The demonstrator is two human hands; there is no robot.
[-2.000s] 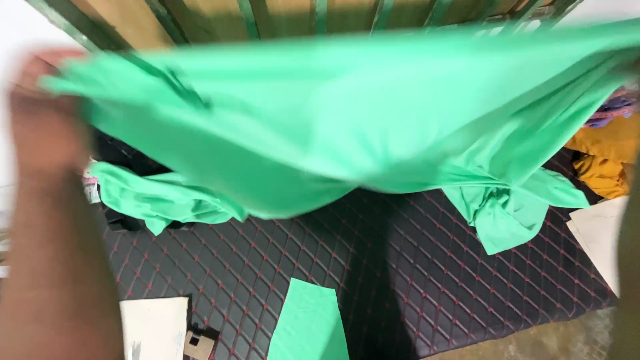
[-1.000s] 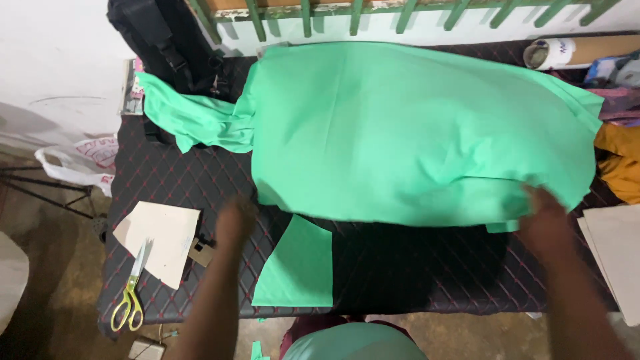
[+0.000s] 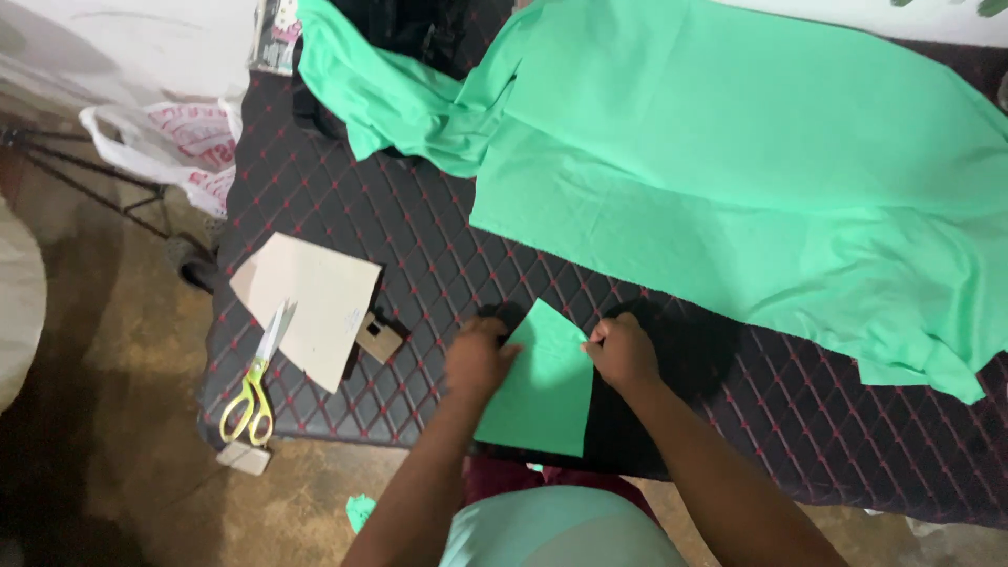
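Observation:
A cut piece of green fabric (image 3: 543,394) lies at the near edge of the table between my hands. My right hand (image 3: 624,350) pinches its upper right edge. At its upper left side is my left hand (image 3: 480,354), fingers touching the edge; whether they grip it is unclear. A large green cloth (image 3: 709,150) is spread and folded over the table's far side, with a bunched part at the left. Scissors with yellow-green handles (image 3: 253,394) rest with their blades on a cream card pattern piece (image 3: 315,307).
The table has a black quilted cover (image 3: 425,236) with red stitching. A small brown card piece (image 3: 379,339) lies beside the pattern. Black bag material (image 3: 402,31) is at the far left. A white plastic bag (image 3: 181,142) and thin dark stand legs (image 3: 87,169) are left of the table.
Both hands have let go of the large green cloth, which now lies on the table, and have moved to the small green piece. The view has shifted toward the table's near left.

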